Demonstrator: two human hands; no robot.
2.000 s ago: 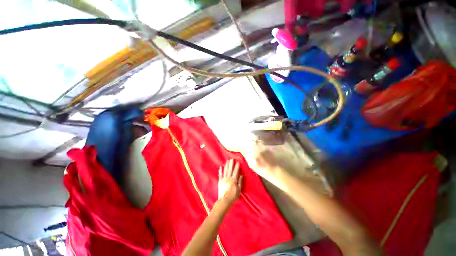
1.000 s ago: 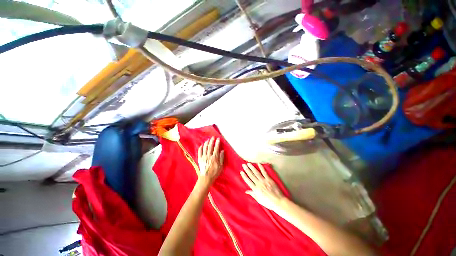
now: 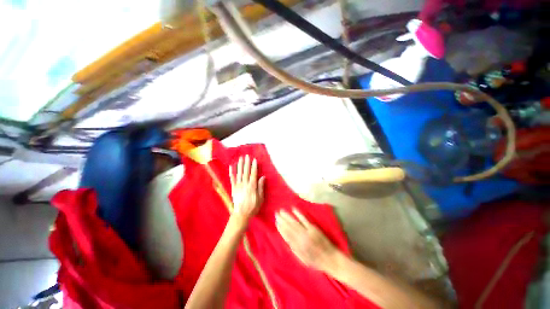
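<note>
A red vest (image 3: 199, 208) lies flat on the off-white ironing pad (image 3: 386, 226), its yellow-gold zipper (image 3: 259, 271) running down the middle. My left hand (image 3: 246, 187) lies flat on the upper chest beside the zipper, fingers extended, holding nothing. My right hand (image 3: 304, 238) is on the vest's right side, palm down and slightly blurred, holding nothing. The steam iron (image 3: 369, 176), with a pale yellow handle, rests on the pad to the right of the vest, with no hand on it.
A tan hose (image 3: 362, 93) loops above the iron. A dark blue bolster (image 3: 108, 175) and a red vest pile (image 3: 90, 259) are at left. A spray bottle (image 3: 404, 69) stands by the blue surface (image 3: 392, 127). More red vests (image 3: 488, 247) lie lower right. An orange scrap (image 3: 192, 140) is behind the collar.
Over two seconds, my right hand has come from near the iron onto the vest, and my left hand has moved up the chest. Since one second ago, both hands have shifted only slightly; the view has shifted.
</note>
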